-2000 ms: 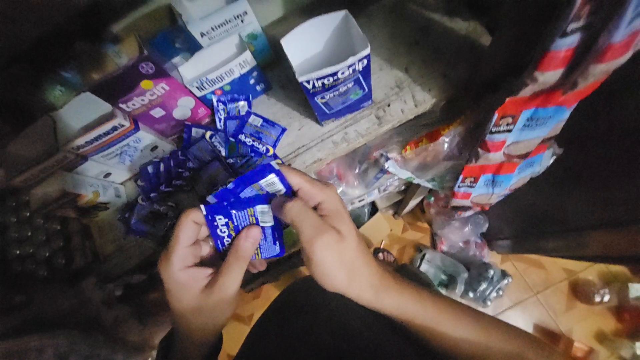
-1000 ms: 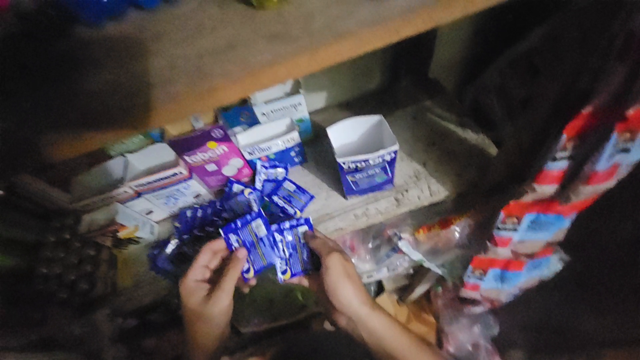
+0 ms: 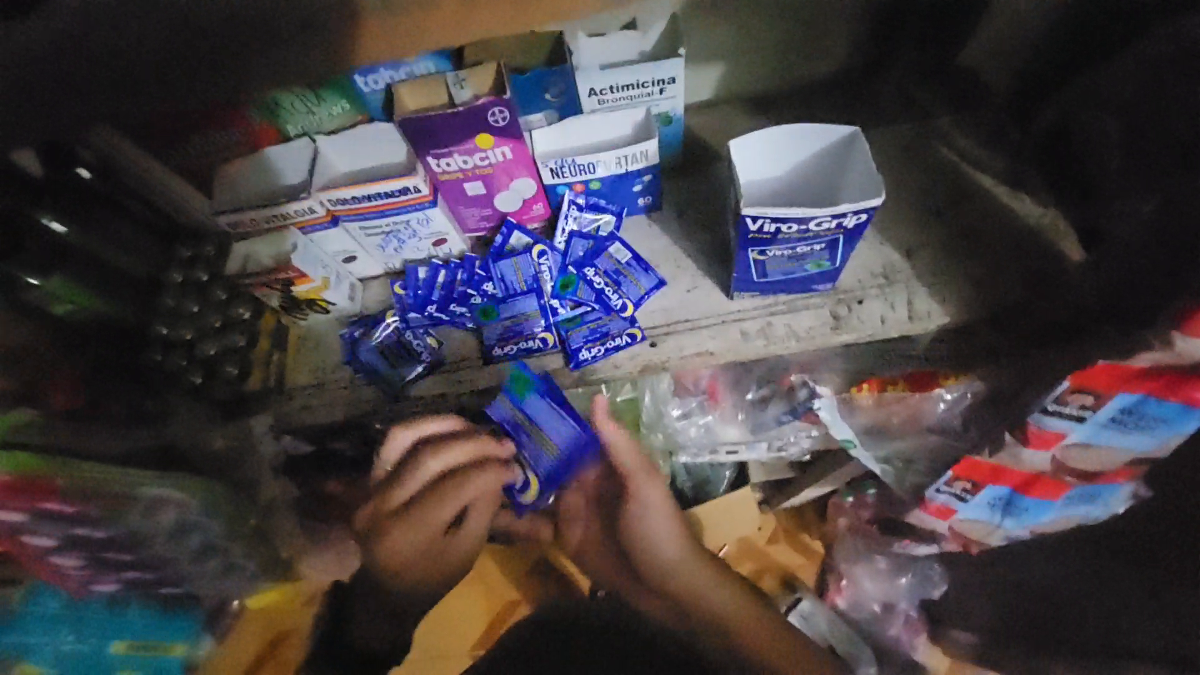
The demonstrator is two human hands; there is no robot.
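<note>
A small stack of blue Viro-Grip sachets (image 3: 546, 436) is between my hands, just off the shelf's front edge. My left hand (image 3: 436, 506) pinches the stack's left side with curled fingers. Against its lower right side lies my right hand (image 3: 628, 511), blurred, thumb raised and apart; whether it grips the stack is unclear. More blue sachets (image 3: 520, 323) lie in a loose, overlapping pile on the shelf beyond my hands. To their right an open-topped blue and white Viro-Grip box (image 3: 787, 248) stands upright; its inner bottom is hidden.
Behind the pile stand open medicine boxes, among them a purple Tabcin box (image 3: 483, 173) and a Neurofortan box (image 3: 600, 169). The worn wooden shelf (image 3: 712, 328) ends above clear plastic bags (image 3: 731, 412). Strips of red and blue packets (image 3: 1031, 487) hang at right; dark bottles are at left.
The sachets in my hands, fanned apart one second ago, are now gathered in one stack. My right thumb has come off them. The view has shifted.
</note>
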